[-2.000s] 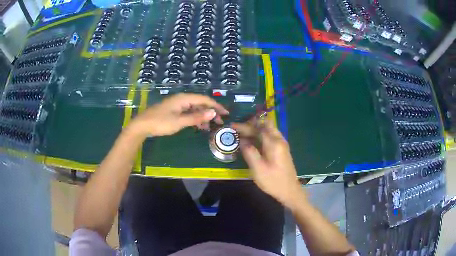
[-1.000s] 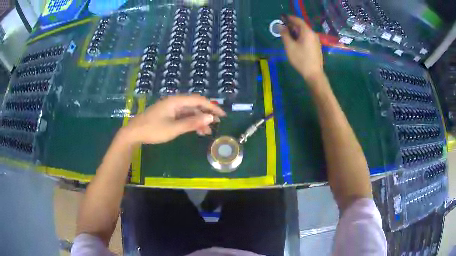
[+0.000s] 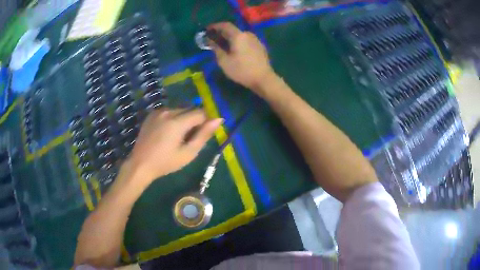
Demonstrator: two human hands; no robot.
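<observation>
The squat silver round base stands on the green mat, its gold-toned ring and pale centre uncovered. Its metallic connector runs up toward a dark cable. My right hand is beyond the base, at the far side of the mat, with a small round silver part at its fingertips and a dark object, likely the probe, against its fingers. My left hand is blurred and over the near edge of the centre tray, fingers curled; a dark patch shows between thumb and fingers, and I cannot tell if it is a part.
The clear centre tray holds rows of dark shiny parts. Another filled tray lies at the right. Yellow and blue tape marks the mat. A blue item and a pale yellow sheet are at upper left.
The round part has left the base and is at my right hand's fingertips, far from the base. My left hand has moved toward the centre tray. The view has turned and shifted right.
</observation>
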